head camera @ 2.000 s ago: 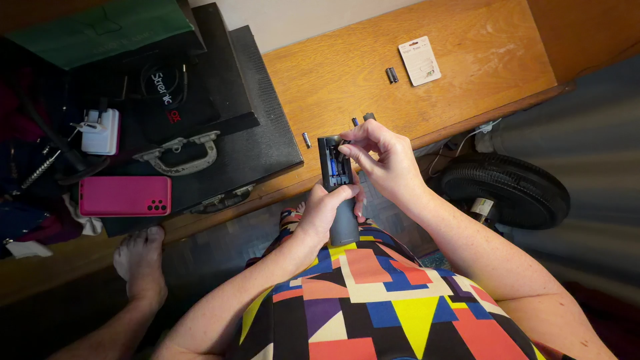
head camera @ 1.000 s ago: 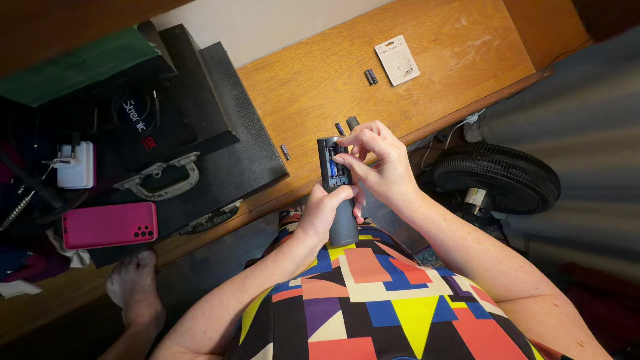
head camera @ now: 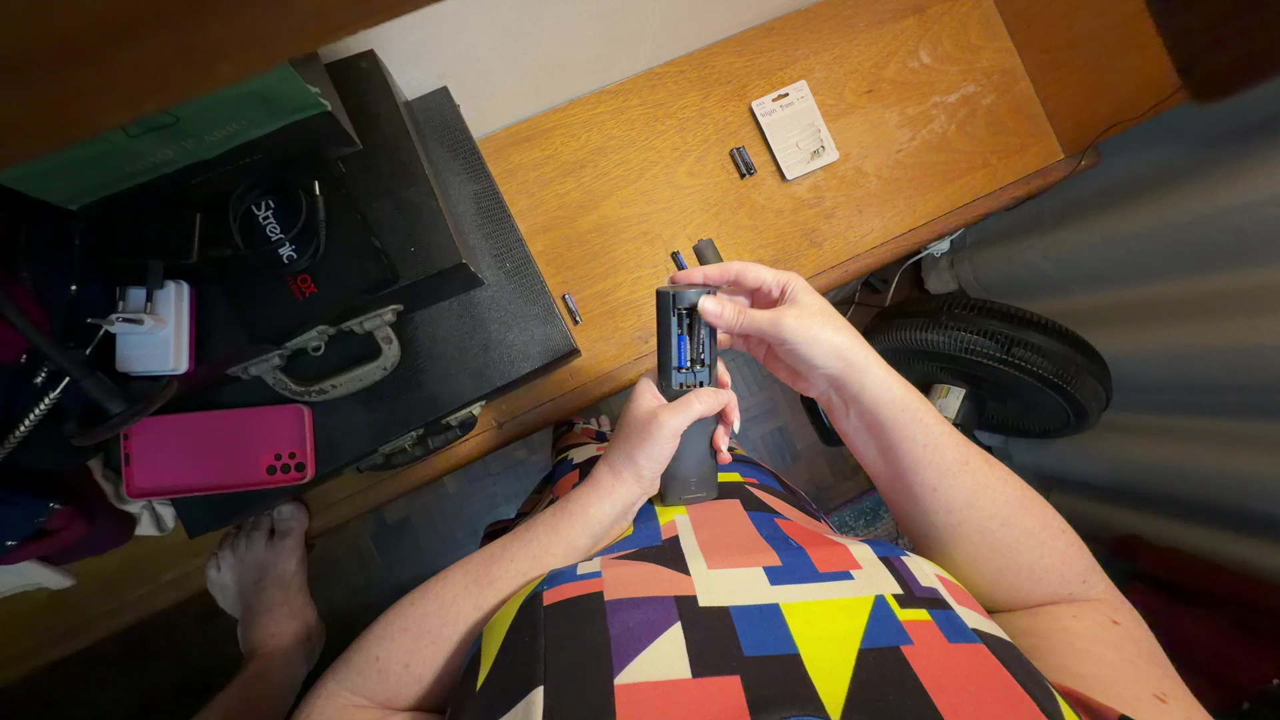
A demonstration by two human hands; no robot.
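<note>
My left hand (head camera: 665,430) is wrapped around a dark grey remote control (head camera: 690,465), its battery compartment facing up with the cover off. A blue battery (head camera: 684,345) and a black battery (head camera: 699,340) lie side by side in the compartment. My right hand (head camera: 775,320) is at the remote's top end, with the thumb on the compartment's upper edge and the fingers behind it. On the wooden surface just beyond lie a blue and black battery (head camera: 679,260) and a dark grey cylindrical piece (head camera: 707,251). One loose battery (head camera: 571,308) lies near the black case.
Two dark batteries (head camera: 742,162) lie beside a blister card (head camera: 796,130) on the wooden bench (head camera: 620,170). At left are a black case (head camera: 500,330), a pink phone (head camera: 218,450) and a white charger (head camera: 153,325). A black fan (head camera: 990,365) stands at right.
The right thumb and fingers have shifted at the remote's top end, and the black battery beside the blue one shows more plainly now. The left hand keeps its grip.
</note>
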